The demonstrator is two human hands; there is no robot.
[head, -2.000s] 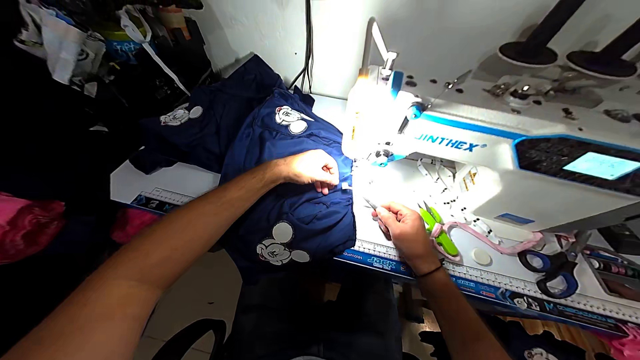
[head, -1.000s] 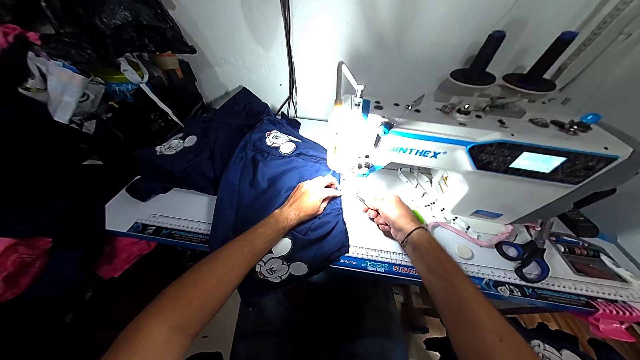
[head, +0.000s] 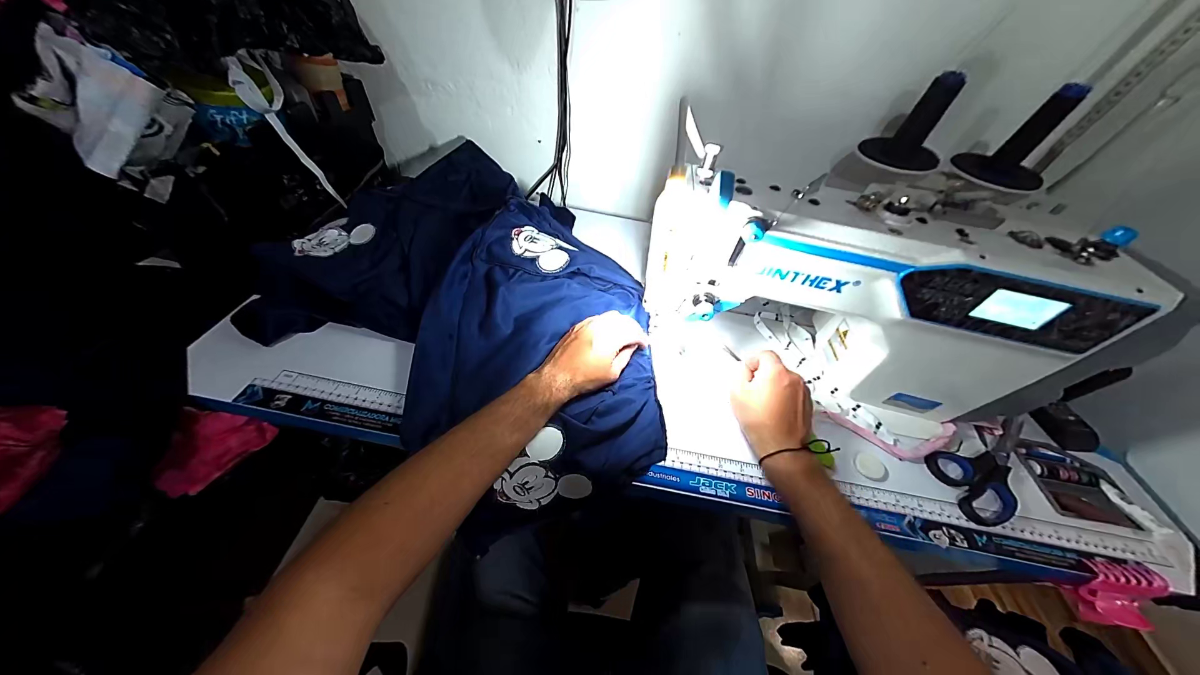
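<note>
A navy blue garment (head: 487, 309) with white cartoon mouse patches lies over the table to the left of a white sewing machine (head: 844, 281). My left hand (head: 595, 354) rests on the garment's right part, its thumb and fingers pinching the fabric beside the needle area. Bright lamp glare hides the needle and the cloth edge there. To the right of the garment, my right hand (head: 771, 403) holds a thin pointed tool, whose tip points up and left toward the needle area; its exact kind cannot be told. A green-handled item (head: 822, 452) shows partly behind my right wrist.
Dark-blue-handled scissors (head: 986, 483), a white disc (head: 871, 466) and a tray (head: 1078, 487) of small items lie at the right. A ruler strip (head: 712, 461) runs along the front edge. Two dark thread cones (head: 923, 117) stand behind the machine. Bagged cloth (head: 103, 103) is piled at the left.
Two seconds ago the green-handled tool showed more fully beside my right hand; now my hand and wrist mostly cover it. My left hand remains on the garment near the needle area. The view has shifted.
</note>
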